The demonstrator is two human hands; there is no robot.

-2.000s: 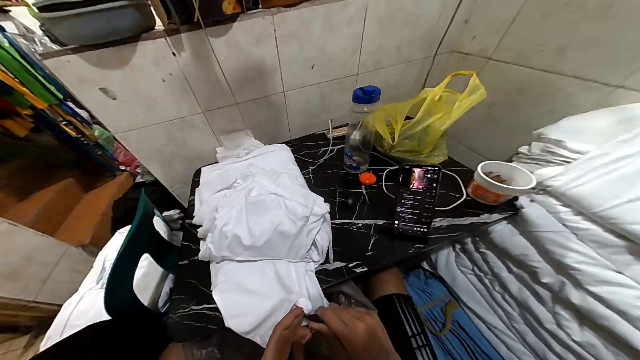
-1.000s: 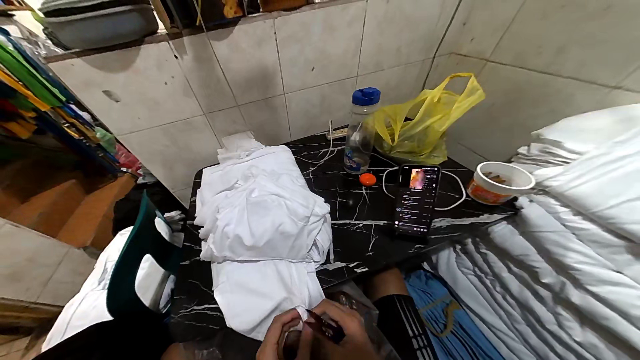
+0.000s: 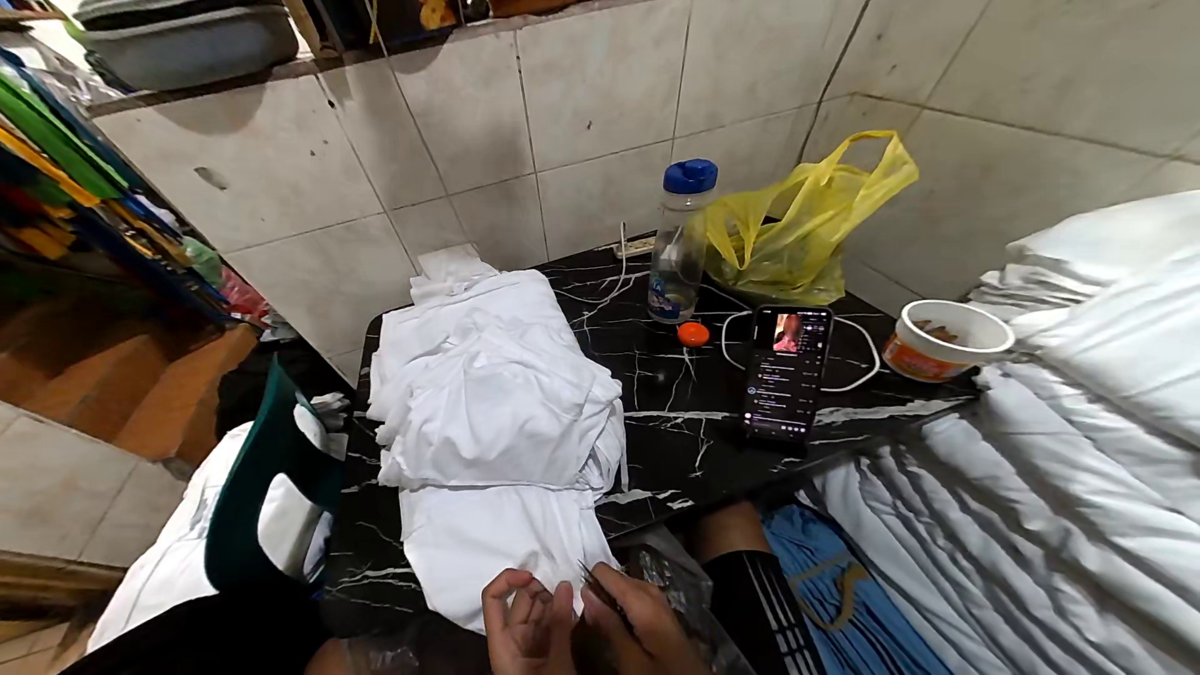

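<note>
A pile of white cloth [image 3: 497, 403] lies on the black marble-patterned table [image 3: 656, 450], its lower end hanging toward me. At that lower edge my left hand [image 3: 530, 623] has its fingers curled, thumb up, close to the fabric; whether it pinches the cloth cannot be told. Just right of it, my right hand [image 3: 633, 619] holds a small dark pointed metal tool [image 3: 592, 581], its tip at the cloth's edge. The tool's exact kind is unclear, as the fingers cover most of it.
Farther back stand a plastic bottle [image 3: 677, 244] with a blue lid, a yellow plastic bag [image 3: 797, 225], an orange cap [image 3: 693, 334], a lit phone [image 3: 787, 375] and a white tub [image 3: 947, 337]. Stacked white fabric [image 3: 1059, 450] fills the right; a green chair [image 3: 272, 497] stands left.
My hands were close together at the cloth's edge a second ago; now they are slightly apart, with the left fingers more spread. The white pile and the things on the table have not moved.
</note>
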